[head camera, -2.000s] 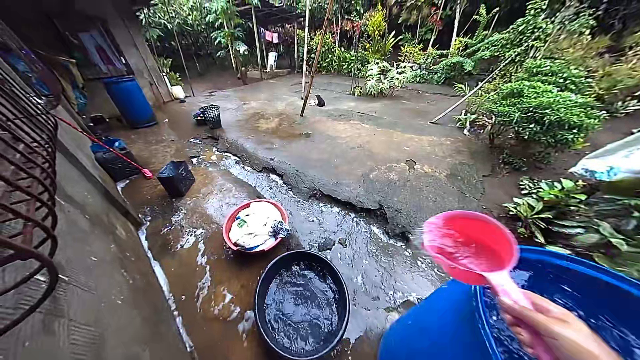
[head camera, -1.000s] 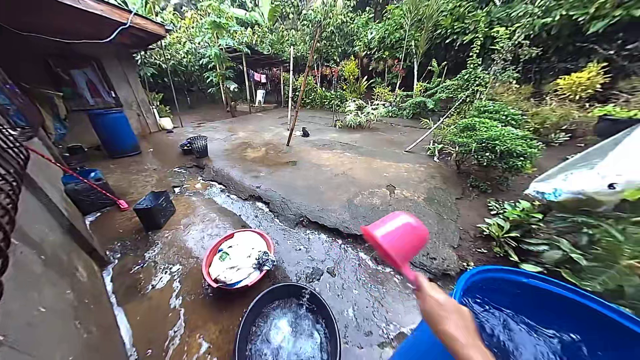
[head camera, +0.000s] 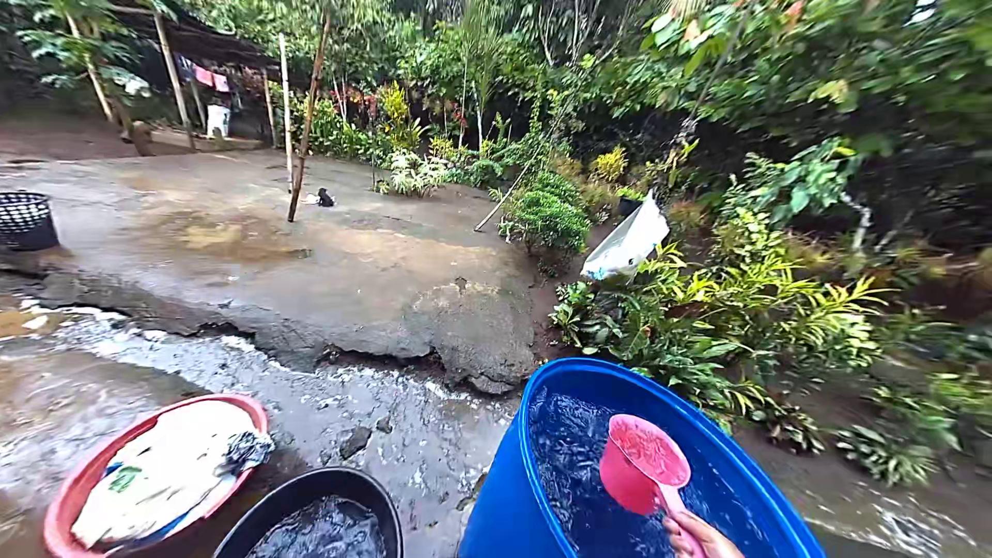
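My right hand (head camera: 697, 536), at the lower right, grips the handle of a pink plastic dipper (head camera: 639, 465). The dipper is over the water inside a large blue plastic drum (head camera: 496, 496) and appears to have water in it. To the drum's left stands a black basin (head camera: 387, 508) with rippling water, cut off by the lower edge. Farther left, a red basin (head camera: 66, 504) holds white cloth (head camera: 170, 465) with some dark and green parts. My left hand is not in view.
A cracked concrete slab edge (head camera: 372, 356) runs beyond wet, sudsy ground. Wooden poles (head camera: 308, 116) stand on the slab. A black perforated basket (head camera: 27, 221) is at the left. Leafy plants and a white sheet (head camera: 629, 236) are behind the drum.
My right hand has moved the dipper from beside the drum, near the black basin, to over the drum's water. The view has swung right.
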